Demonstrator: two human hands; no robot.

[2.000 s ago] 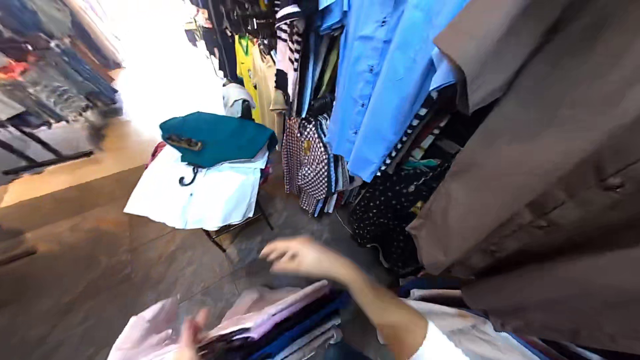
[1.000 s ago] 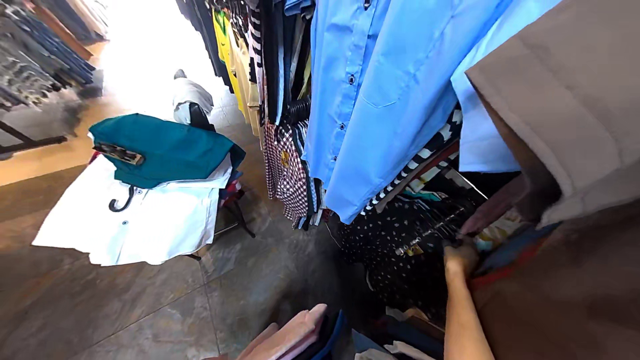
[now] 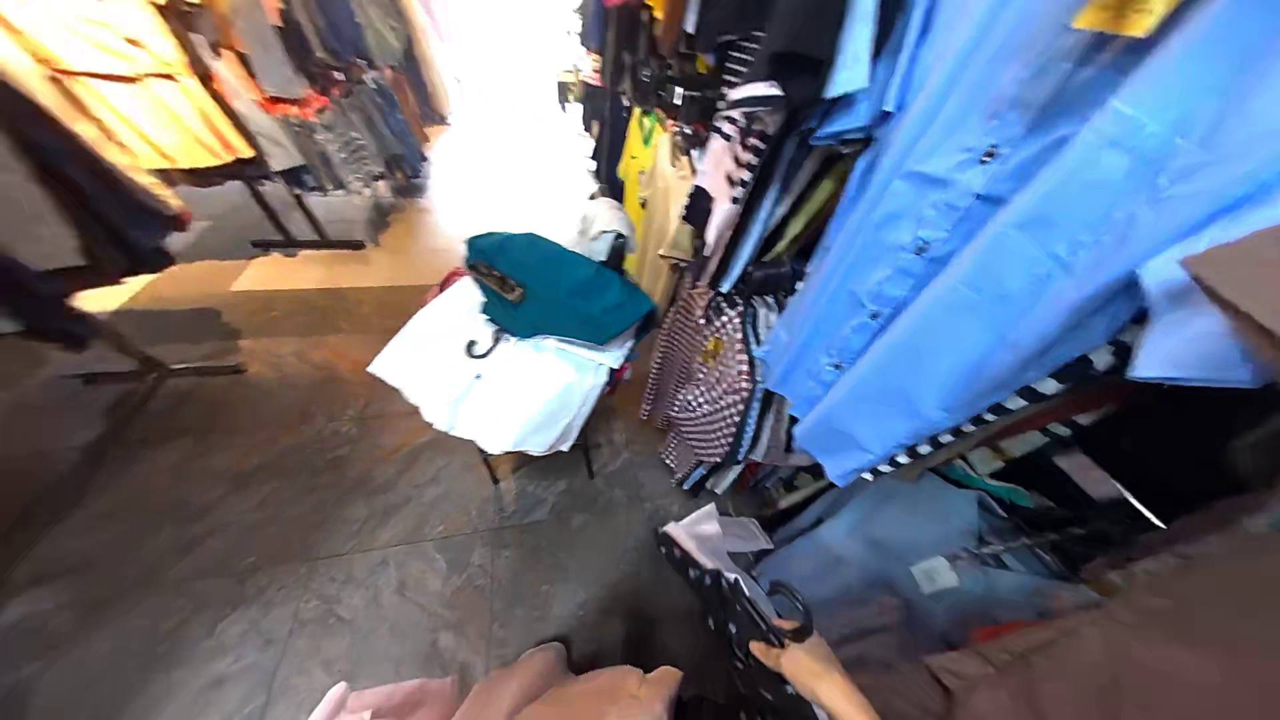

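Note:
At the lower right my right hand (image 3: 808,668) grips a dark garment with white dots (image 3: 725,610), close to a black curved hook (image 3: 790,610). Pale cloth or paper shows at that garment's upper end. Just right of the hand hangs a blue denim garment (image 3: 880,545) with a white tag. My left hand is out of the frame. Pink folded garments (image 3: 570,695) lie at the bottom edge.
White garments (image 3: 510,390) and a teal one (image 3: 560,290) lie on a stool-like support on the tiled floor. Light blue shirts (image 3: 960,230) hang at the right beside checkered garments (image 3: 705,390). Clothing racks with metal feet (image 3: 160,370) stand at the left.
My right hand was among the hanging dotted clothes at the right; now it holds a dotted garment out from them, and blue denim shows there. My left hand, seen two seconds ago, has left the view.

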